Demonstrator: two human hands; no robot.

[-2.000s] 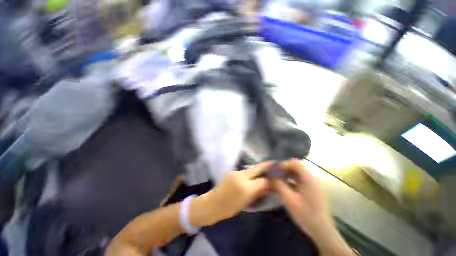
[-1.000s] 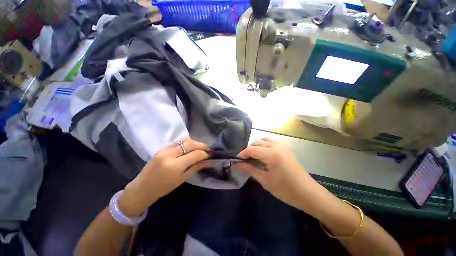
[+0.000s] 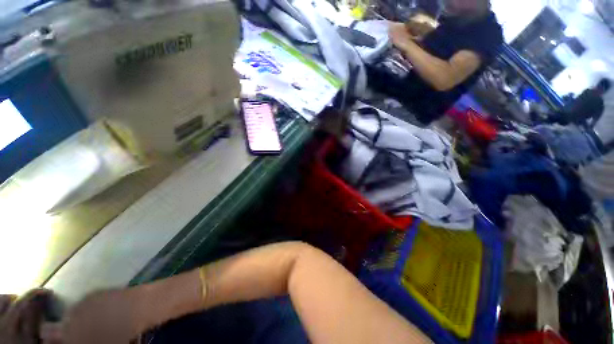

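My right hand (image 3: pixel 101 317) is at the bottom left corner, blurred and cut off by the edge. Its forearm, with a thin gold bangle, reaches in from the bottom. A dark blurred bit of cloth (image 3: pixel 32 308) lies at its fingertips; whether the fingers grip it cannot be told. My left hand is not in view. The cream sewing machine (image 3: pixel 151 74) stands at the upper left. Its needle is out of view. A smooth white piece (image 3: pixel 74 171) lies by the machine base.
A lit phone (image 3: pixel 261 127) lies on the table's right end, beside printed packs (image 3: pixel 286 70). Right of the table stand a red basket (image 3: pixel 350 195) with grey garments (image 3: pixel 421 158) and a blue crate (image 3: pixel 495 282) with a yellow one (image 3: pixel 444 279). Another person (image 3: pixel 444 60) sits behind, handling cloth.
The view has swung right, bringing the baskets and another person into sight. The garment bundle and my left hand have left the picture; my right hand is now at the lower left.
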